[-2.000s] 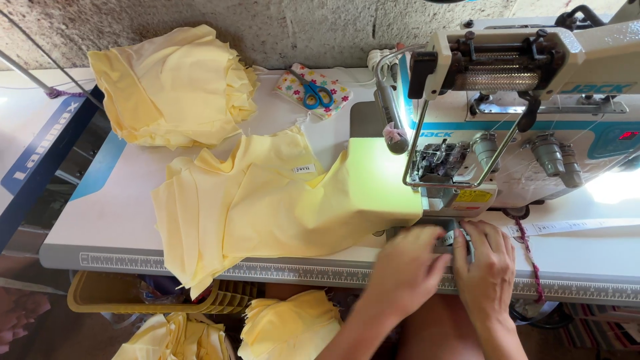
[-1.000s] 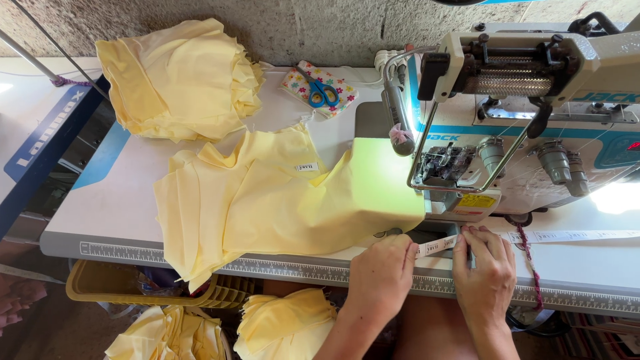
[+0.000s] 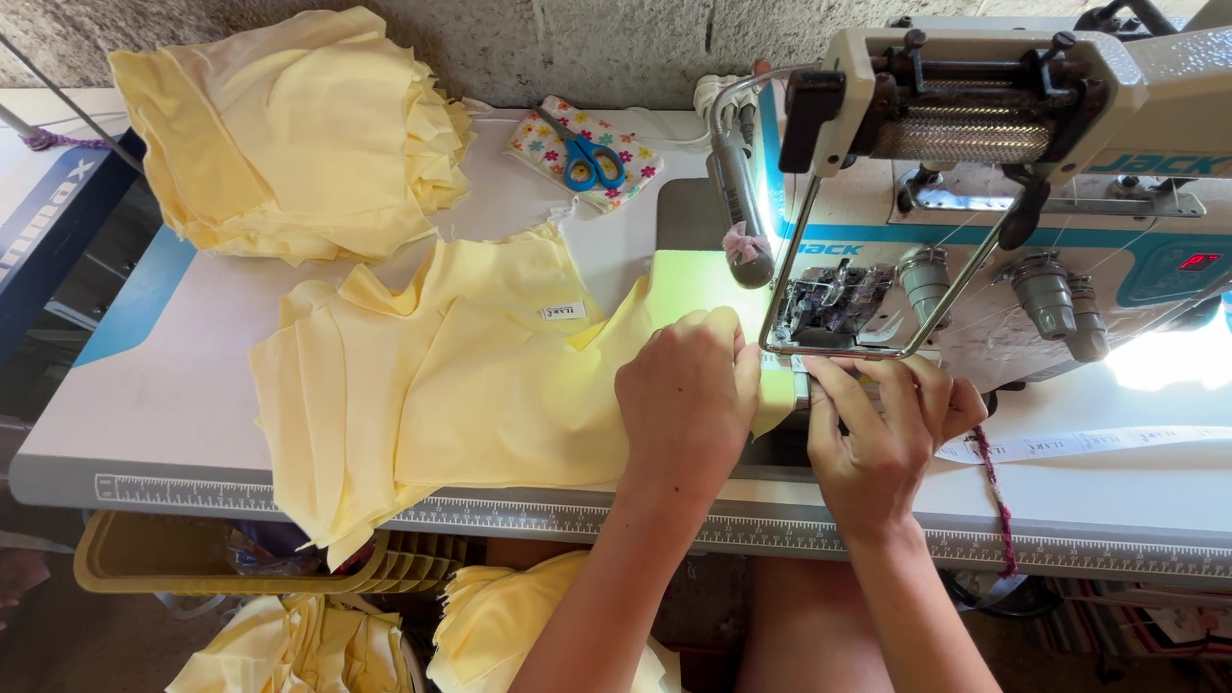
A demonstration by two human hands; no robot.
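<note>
My left hand [image 3: 688, 399] is on the yellow fabric at the sewing machine's needle area, fingertips bent down beside the label end. My right hand [image 3: 890, 419] pinches near the presser foot, thumb and forefinger at a white label strip, whose printed tail [image 3: 1092, 442] lies to the right. Yellow fabric pieces [image 3: 510, 385] spread in layers left of the machine, with a small white label [image 3: 563, 311] on top. The Jack sewing machine [image 3: 991, 241] stands over both hands; its metal frame partly hides the stitching spot. What exactly lies under the left fingertips is hidden.
A stack of yellow fabric [image 3: 289, 144] lies at the back left, near blue-handled scissors [image 3: 590, 161] on a flowered cloth [image 3: 626, 159]. A lamp [image 3: 741, 212] hangs beside the needle area. Below the table's ruler edge [image 3: 597, 517] are a plastic basket [image 3: 221, 577] and more yellow fabric [image 3: 298, 650].
My left hand has moved up onto the fabric by the needle area, from the label strip that it held at the table's front. My right hand has moved up to the presser foot.
</note>
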